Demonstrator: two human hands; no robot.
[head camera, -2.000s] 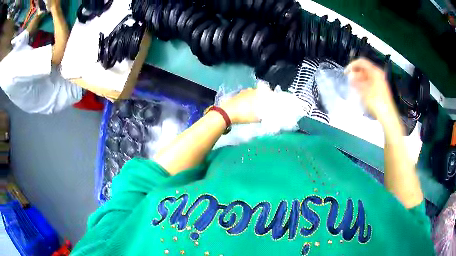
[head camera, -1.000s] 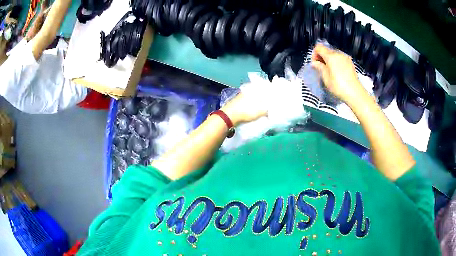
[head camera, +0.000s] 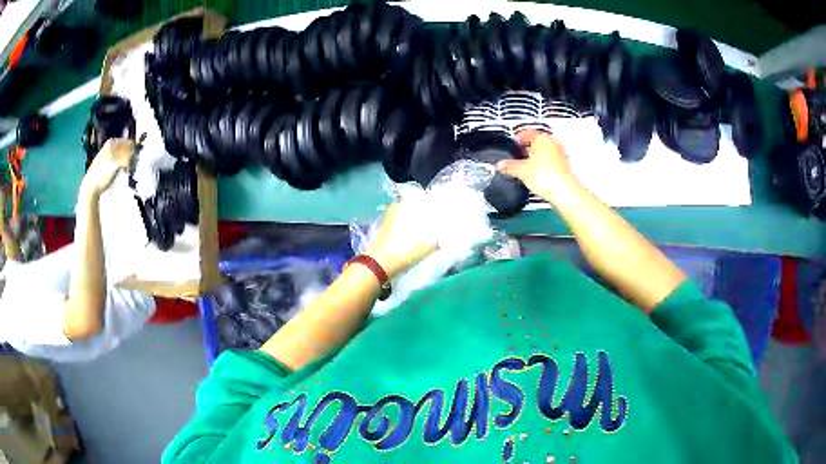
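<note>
My left hand (head camera: 404, 237) is partly hidden by a bunched pile of clear poly bags (head camera: 457, 215) at the bench's front edge, and its fingers are in the pile. My right hand (head camera: 536, 163) grips the edge of black headphones (head camera: 504, 192), with round cups, just right of the pile. A bag's crinkled film touches the left side of these headphones. Long rows of unbagged headphones (head camera: 303, 136) stand behind. A striped sheet (head camera: 516, 111) and a white sheet (head camera: 661, 181) lie under the goods.
A cardboard carton (head camera: 207, 227) with black units stands at the left; another person's hand (head camera: 115, 156) is over it. A blue crate (head camera: 210, 326) with bagged units is below left, a second blue crate (head camera: 772, 290) right. Orange-and-black headphones (head camera: 801, 113) lie far right.
The view has turned, so the bench now lies more level. My right hand has come from the striped sheet down to black headphones beside the bag pile and holds them. My left hand stays at the pile.
</note>
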